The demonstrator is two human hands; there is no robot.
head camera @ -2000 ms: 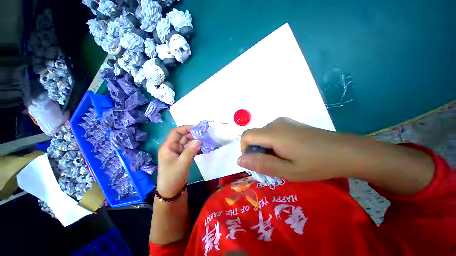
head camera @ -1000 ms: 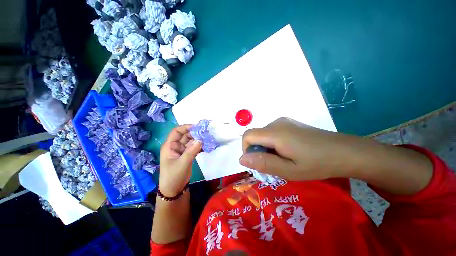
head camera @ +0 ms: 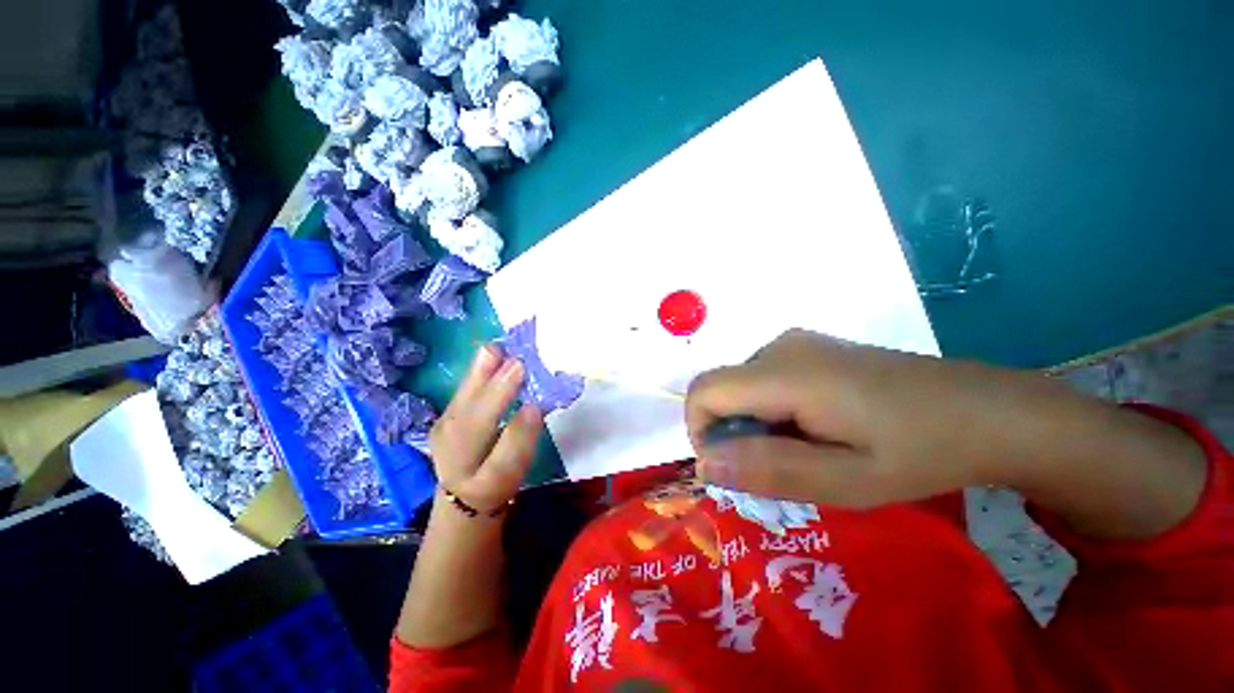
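Observation:
My left hand (head camera: 482, 440), with the bracelet, holds a purple piece (head camera: 541, 374) by its left side, over the near left edge of the white board (head camera: 758, 203). My right hand (head camera: 826, 420) is closed around a white-and-grey piece (head camera: 762, 509); its dark base shows between the fingers and its white side below the hand. A thin yellowish stick (head camera: 636, 387) runs from my right fingertips toward the purple piece. Whether its tip touches the piece is hard to tell. A red disc (head camera: 682, 313) lies on the board above my right hand.
A pile of white-and-grey pieces (head camera: 447, 176) lies at the upper left, with loose purple pieces (head camera: 384, 257) below it. A blue tray (head camera: 278, 406) of purple pieces stands at the left. Beyond it are more crumpled pieces (head camera: 210, 420) and a white sheet (head camera: 149, 494). The table is green (head camera: 1083, 149).
My left fingers have opened out and shifted their hold, and the purple piece is turned. The whole view has shifted a little to the right. My right hand keeps its grip.

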